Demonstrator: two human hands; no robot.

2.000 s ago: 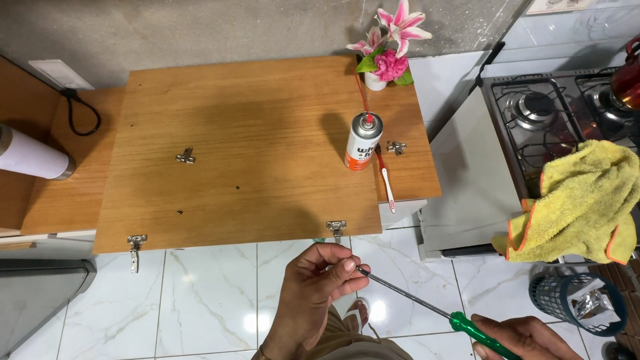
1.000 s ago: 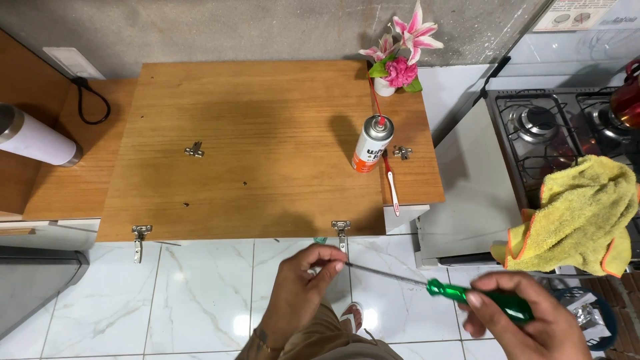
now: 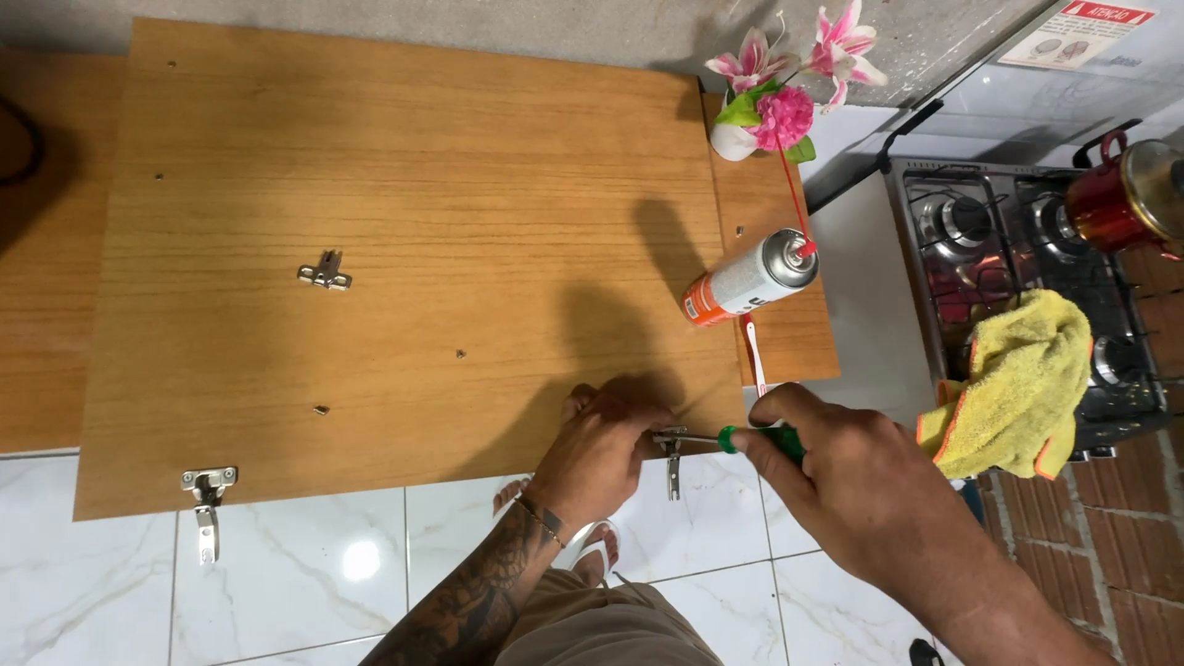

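My right hand (image 3: 832, 472) grips the green handle of a screwdriver (image 3: 764, 440), whose shaft points left and lies over a metal cabinet hinge (image 3: 673, 455) at the panel's front edge. Against that hinge rest the fingers of my left hand (image 3: 597, 444); whether they pinch a screw is hidden. The hinge is on a wooden panel (image 3: 416, 203), and a second hinge (image 3: 209, 490) sits at its front left corner. A hinge mounting plate (image 3: 325, 271) and loose screws (image 3: 321, 410) lie on the wood. A spray can (image 3: 751, 279) with a red straw stands right of them.
A toothbrush (image 3: 755, 356) lies beside the can. Behind are artificial flowers (image 3: 784, 118) in a white pot (image 3: 733, 141). To the right stands a gas stove (image 3: 1008, 213) with a red pot (image 3: 1110, 203) and a yellow cloth (image 3: 1017, 379). My feet are on the tiled floor below.
Both hands have moved from in front of the panel to the right hinge, bringing the screwdriver onto it. My left hand no longer holds the screwdriver's tip out over the floor. The view is closer.
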